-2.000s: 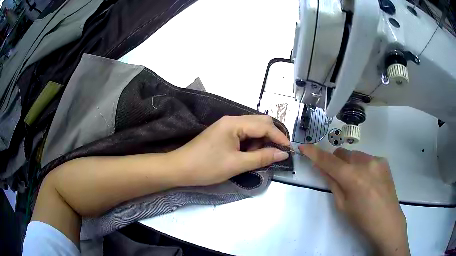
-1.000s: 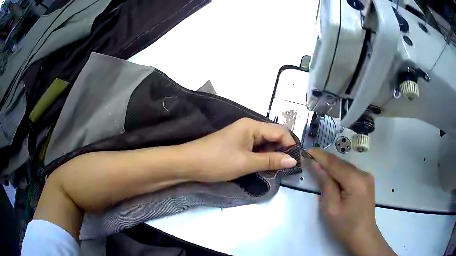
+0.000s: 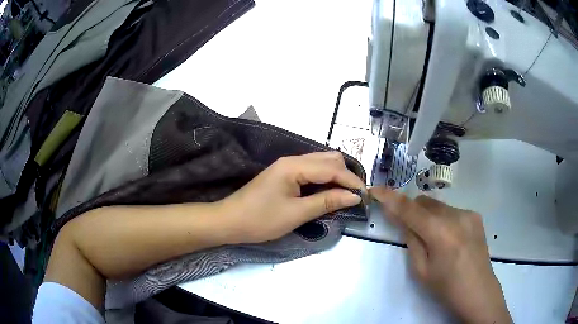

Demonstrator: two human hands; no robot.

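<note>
A dark brown panel (image 3: 209, 142) joined to a grey-khaki panel (image 3: 117, 136) lies on the machine table. My left hand (image 3: 298, 190) pinches the panel's folded edge between thumb and index finger, just in front of the presser foot (image 3: 385, 158). My right hand (image 3: 437, 237) is at the edge's right end, its index fingertip close to my left fingertips. Its other fingers are curled. Whether it holds a small tool or a thread is too blurred to tell. Striped grey cloth (image 3: 218, 266) hangs below my left forearm.
The white sewing machine head (image 3: 437, 69) stands at the upper right, with cream tension knobs (image 3: 496, 99) on it. A garment pile (image 3: 82, 57) with a green piece (image 3: 58, 137) is heaped at the left. The white table's (image 3: 304, 285) dark edge curves across the bottom.
The view has shifted, with the machine appearing further left than one second ago. My right hand's fingertips have moved slightly at the cloth's end. My left hand keeps its pinch.
</note>
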